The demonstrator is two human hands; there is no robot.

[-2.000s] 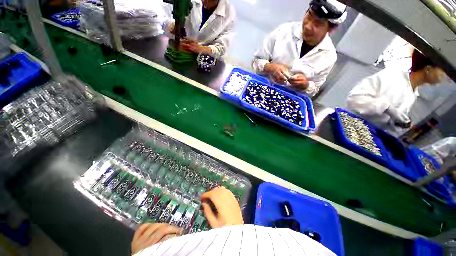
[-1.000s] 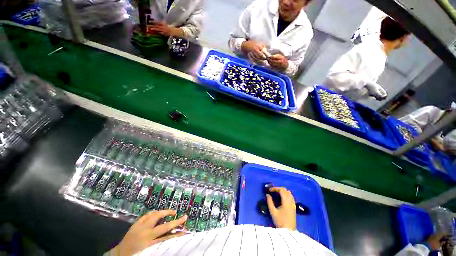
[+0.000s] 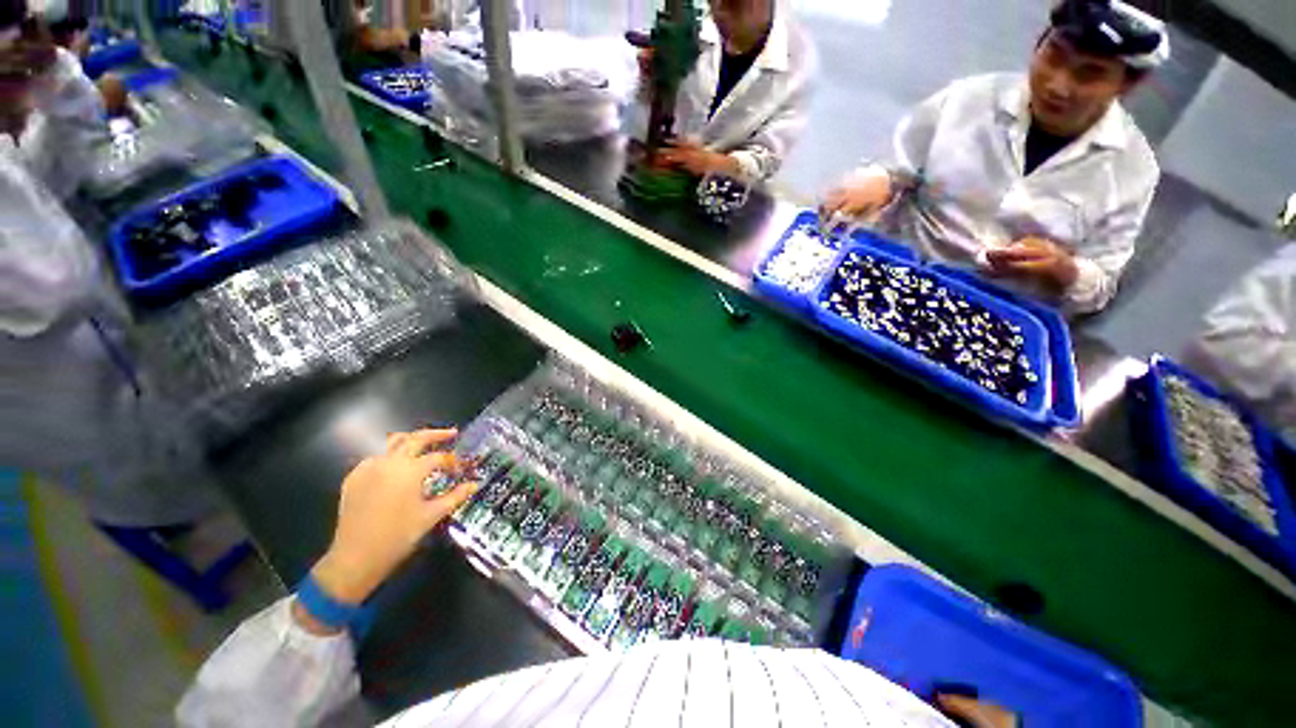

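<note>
A clear blister tray [image 3: 566, 609] with rows of green circuit boards [image 3: 614, 558] lies on the dark bench in front of me. My left hand [image 3: 391, 509], with a blue wrist band [image 3: 331, 606], is at the tray's left end. Its fingertips are over the end boards; whether they grip one is unclear. My right hand [image 3: 978, 710] is in the blue bin [image 3: 910, 620] at the right, mostly cut off by the bottom edge. Something dark shows by its fingers, too hidden to tell if it is held.
The green conveyor [image 3: 853, 427] runs behind the tray, with small black parts [image 3: 627, 337] on it. Stacked blister trays [image 3: 306, 313] and a blue bin [image 3: 235, 221] stand left. Across the belt are people in white coats and a parts bin [image 3: 931, 324].
The view has swung left. My left hand has moved from the tray's front edge to its left end. My right hand is still in the blue bin, now nearly out of the picture.
</note>
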